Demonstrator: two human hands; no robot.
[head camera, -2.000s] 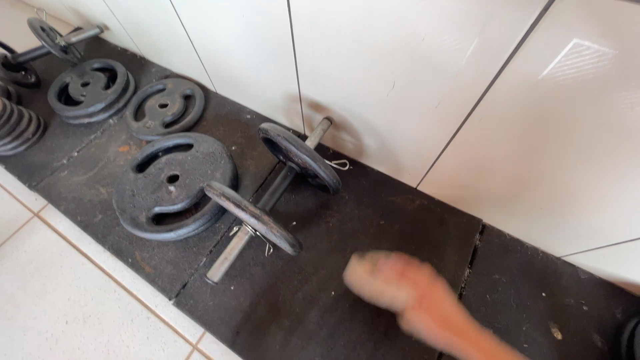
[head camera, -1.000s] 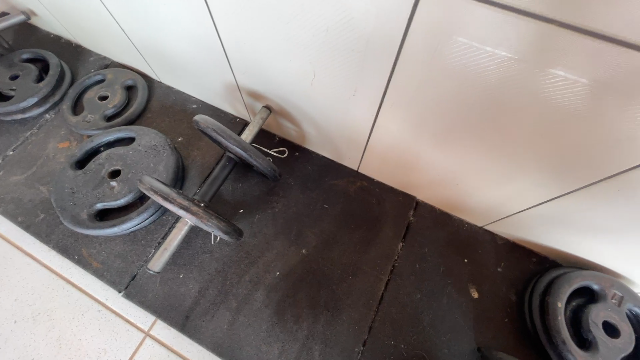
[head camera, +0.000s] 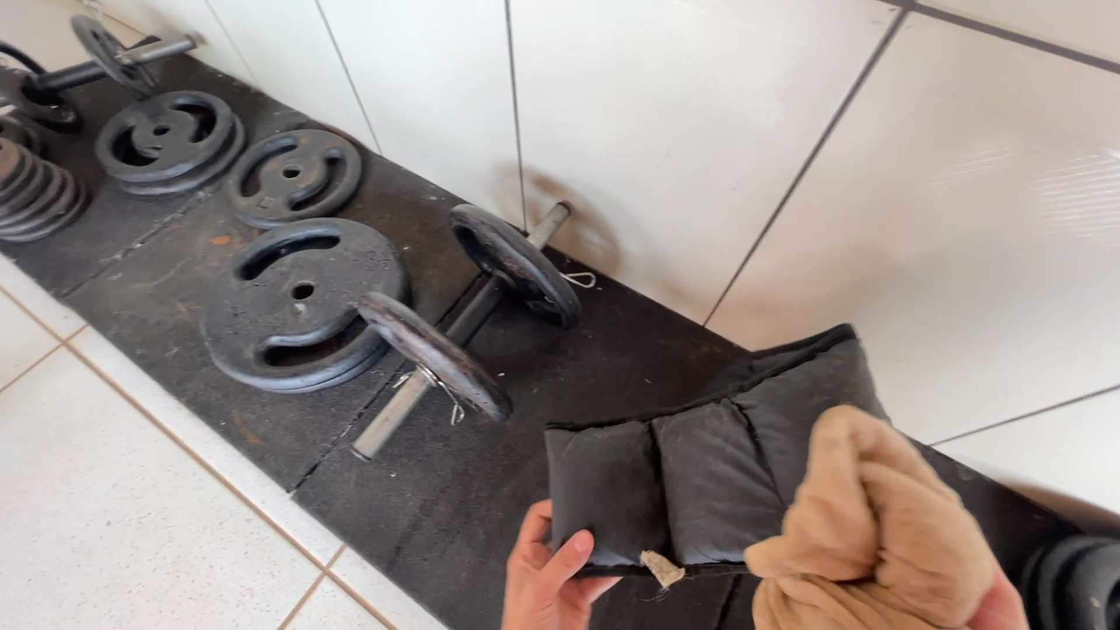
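Observation:
My left hand (head camera: 556, 569) grips the lower left corner of a black padded ankle weight (head camera: 709, 472), its thumb on the front face. The weight is stitched into several sections, and a frayed light tag hangs at its lower edge. A bunched tan cloth (head camera: 875, 525) covers most of my right hand (head camera: 997, 608), which holds it against the right part of the weight. Beyond them, a loaded dumbbell (head camera: 477, 311) with two plates and spring clips lies on the black rubber mat (head camera: 420, 516).
Left of the dumbbell lie a large stacked pair of weight plates (head camera: 302, 302), a smaller plate (head camera: 293, 179) and another stack (head camera: 166, 140). A second dumbbell (head camera: 114, 61) is at the far left. More plates (head camera: 1081, 582) stand at the lower right. The tiled wall (head camera: 665, 131) rises behind the mat.
Both hands have come into view, holding the black ankle weight and the tan cloth; neither hand shows one second ago. The view has swung back left.

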